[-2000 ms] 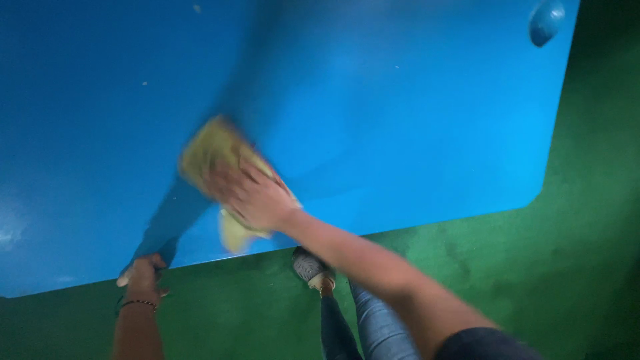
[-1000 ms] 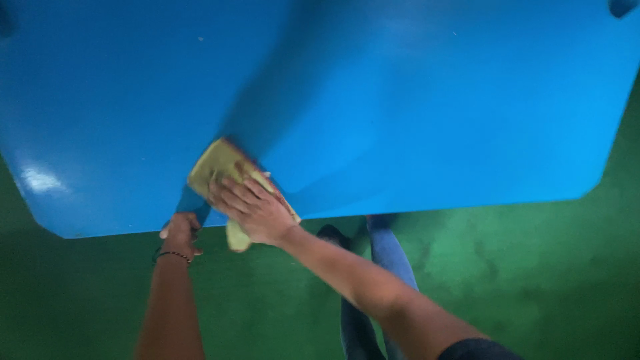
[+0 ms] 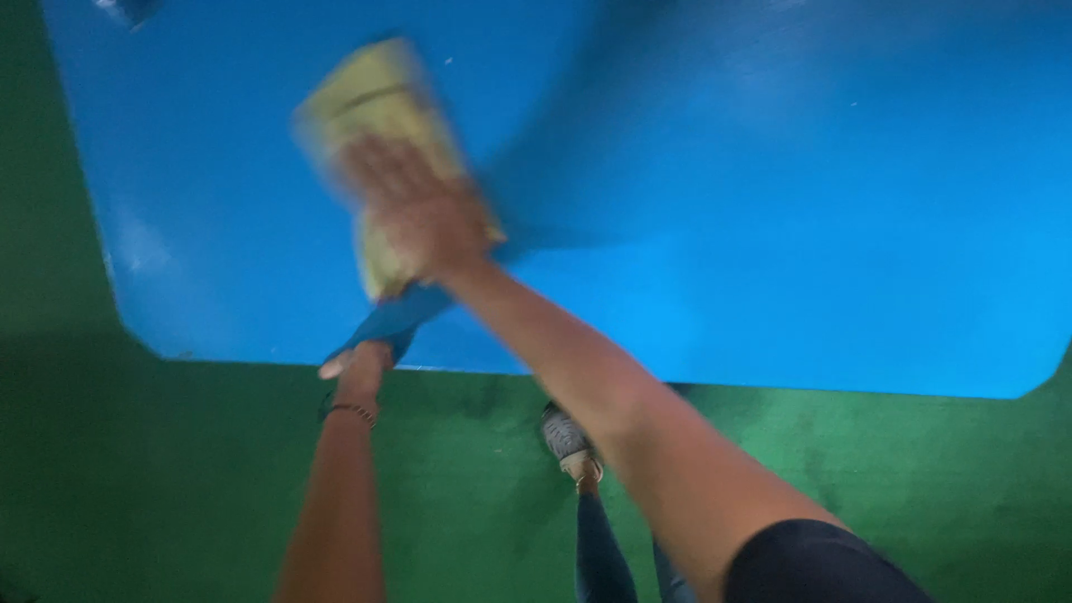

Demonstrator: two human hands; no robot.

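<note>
A yellow cloth point(image 3: 377, 109) lies flat on the smooth blue tabletop point(image 3: 754, 209), blurred by motion. My right hand point(image 3: 419, 201) is spread over the cloth, pressing on it with the palm; part of the cloth sticks out below the hand. At the near edge of the tabletop, my left hand point(image 3: 364, 360) rests on the rim, with its thumb to the left and most of its fingers hidden. A dark beaded bracelet point(image 3: 352, 412) circles the left wrist. The shadow of the arm falls on the blue surface.
The tabletop has cut corners at the near left and near right. A dark, shiny object point(image 3: 130, 10) is partly visible at the top left. Below is a green floor point(image 3: 469, 502), where my shoe point(image 3: 565, 435) stands close to the near edge.
My right hand has moved with the yellow cloth farther from the near edge and toward the left end. The left hand remains at the near edge. The view has shifted left.
</note>
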